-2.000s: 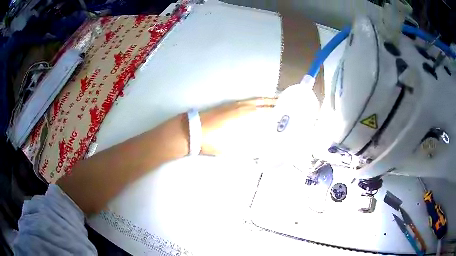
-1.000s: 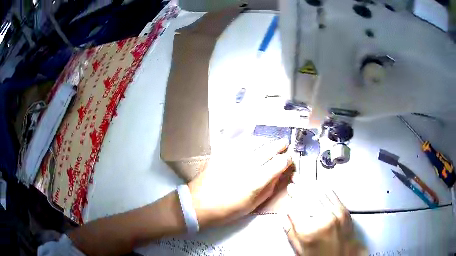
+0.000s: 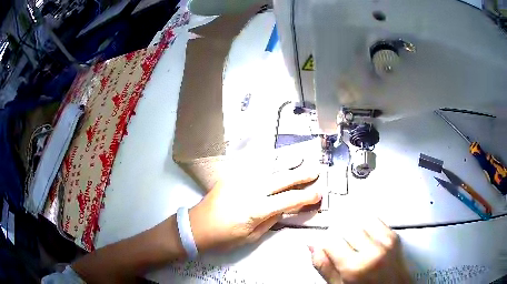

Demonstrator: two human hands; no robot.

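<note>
The brown panel [image 3: 203,100] lies on the white table left of the sewing machine head [image 3: 356,61], and its lower end runs under my left hand. My left hand [image 3: 261,205] lies flat with fingers spread and tips just left of the presser foot [image 3: 327,150], pressing on the work. Glare hides the edges of the material there. My right hand [image 3: 361,252] is at the table's front edge, below the needle area, with fingers curled. Glare washes it out, so I cannot tell whether it holds the material.
Thread snips [image 3: 464,194] and a small dark block [image 3: 431,162] lie right of the needle. A screwdriver [image 3: 486,166] is farther right. A printed board [image 3: 103,133] with a white bar [image 3: 55,158] is at the left. A blue tube [image 3: 272,40] shows behind the machine.
Since two seconds ago, my left hand has come back from the far side to the needle area, and my right hand has come into view. The brown panel now lies left of the machine.
</note>
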